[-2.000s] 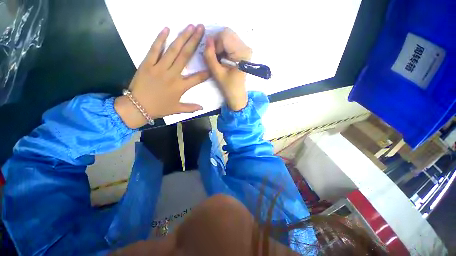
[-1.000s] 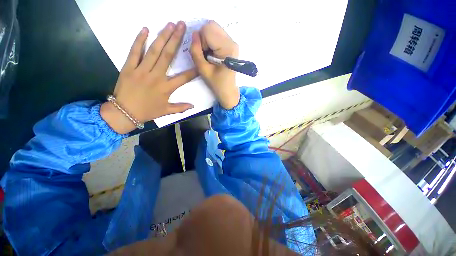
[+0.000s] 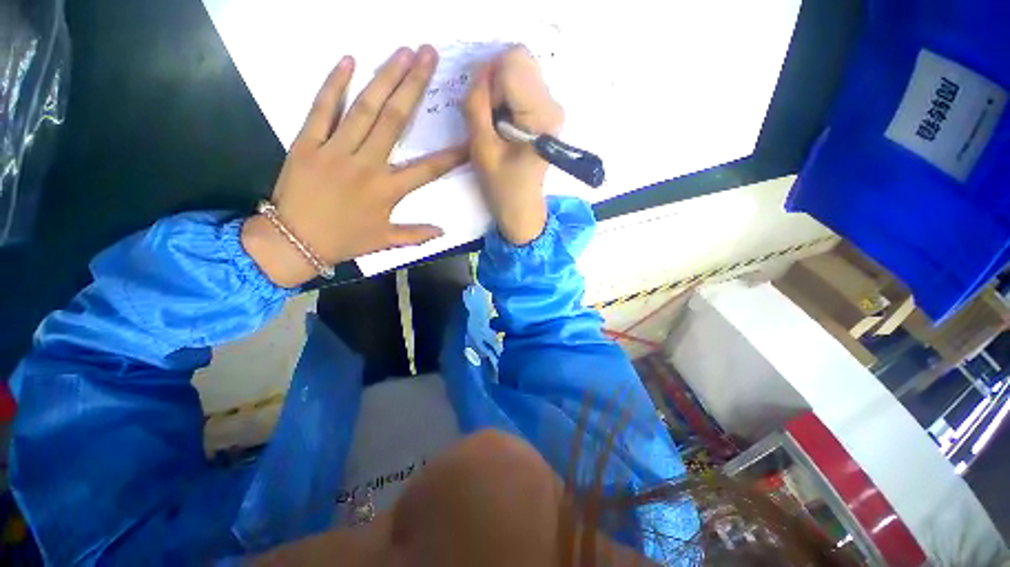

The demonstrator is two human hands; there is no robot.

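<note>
A large white sheet (image 3: pixel 676 89) lies on the dark green bench. A small off-white slip (image 3: pixel 449 91) with dark handwriting lies on it, partly under both hands. My left hand (image 3: pixel 354 166) lies flat on the slip and sheet, fingers spread, a pale bracelet (image 3: pixel 294 239) on its wrist. My right hand (image 3: pixel 515 138) is closed around a pen (image 3: pixel 567 158) with a pale barrel and black end, which points to the lower right. The pen's writing tip is hidden by the fingers.
A blue plastic bin (image 3: pixel 853 166) with a white label is at the right. A clear plastic bag (image 3: pixel 31 122) lies at the far left. Below the bench's right side are a white curved surface (image 3: pixel 864 399) with a red strip, and brown cartons (image 3: pixel 831 290).
More handwriting shows on the slip between the hands. My right hand sits slightly farther from my left hand than a second ago. The whole view has shifted a little.
</note>
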